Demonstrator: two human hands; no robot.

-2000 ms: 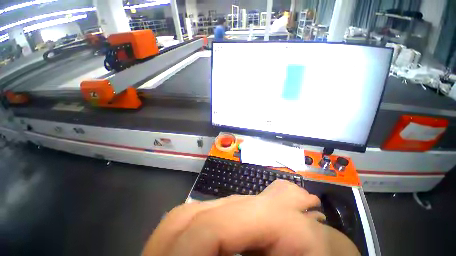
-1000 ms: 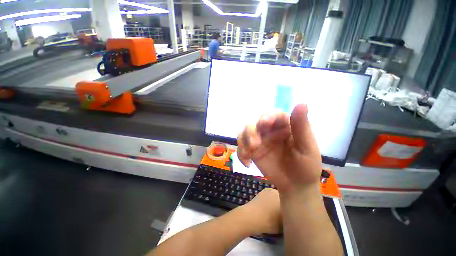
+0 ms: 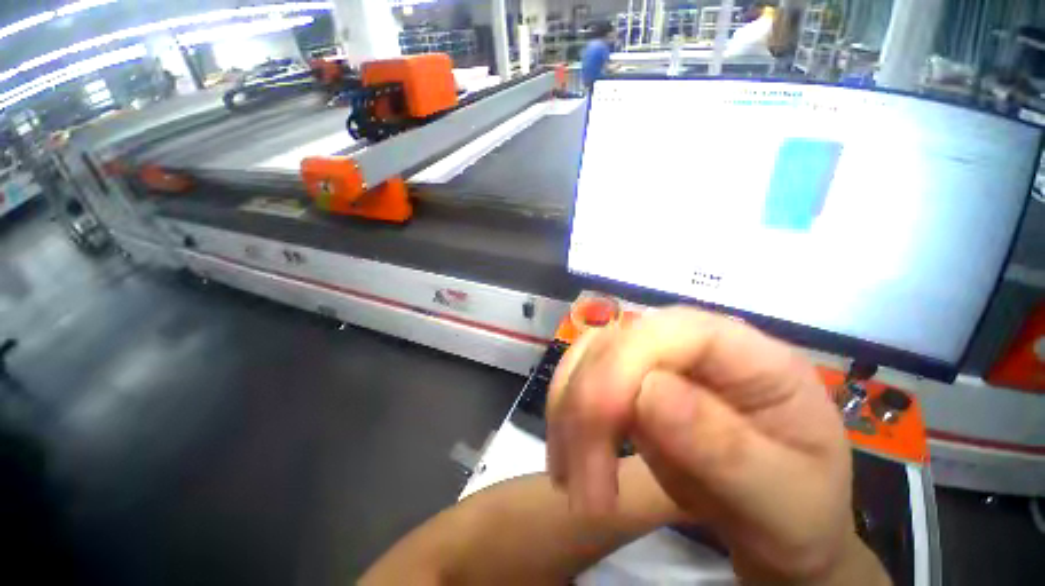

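My right hand (image 3: 710, 412) is raised in front of the console, bare. Its fingers are bent together and point down, with the thumb against them; no object shows in it. My left forearm (image 3: 504, 532) comes in from the lower left and crosses behind my right hand and wrist, which hide my left hand's fingers. The monitor (image 3: 791, 206) stands behind, with a blue-cyan rectangle on its white screen. The black keyboard (image 3: 536, 381) shows only at its left edge, mostly covered by my right hand.
An orange-red ring (image 3: 596, 311) sits at the orange panel's left end, with dark knobs (image 3: 890, 403) at its right. The cutting table (image 3: 378, 280) and orange-ended gantry (image 3: 470, 126) lie behind and left. A person in blue (image 3: 596, 57) is far off. Dark floor (image 3: 275, 424) is at left.
The view has turned left, so the console shows further right. My right hand, spread with its palm showing a second ago, is now bent with its fingers down. My left hand has become mostly hidden.
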